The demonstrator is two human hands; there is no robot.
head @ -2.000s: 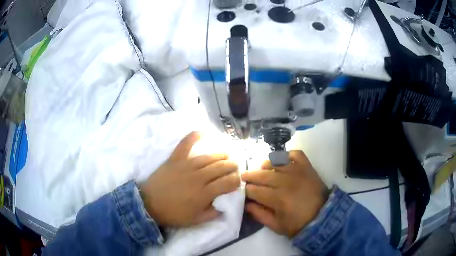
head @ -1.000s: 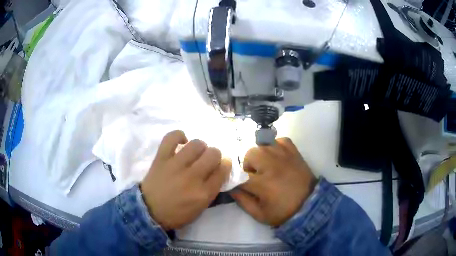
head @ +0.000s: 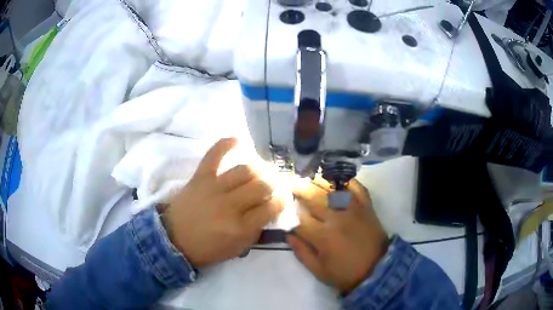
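Note:
The white padded garment panel (head: 164, 133) covers the left of the table and runs under the lamp to the needle area. My left hand (head: 221, 209) lies on the panel, left of the needle. My right hand (head: 336, 233) lies right of the needle, its fingers partly behind a machine knob. The fingertips of both hands meet the cloth in the glare. A dark fabric edge (head: 276, 237) shows between the hands. The presser foot and needle (head: 291, 169) are washed out by bright light.
The white sewing machine head (head: 358, 66) fills the upper middle. Black labels (head: 491, 140) drape over it at right. A black smartphone (head: 445, 191) lies right of my right hand, beside dark hanging tapes (head: 498, 242). A green item (head: 39, 54) is at far left.
Since one second ago, the view has shifted, so the machine sits lower. My left fingers are more spread and flatter; my right fingers have reached forward beneath the knob. The panel has drawn toward the needle since two seconds ago.

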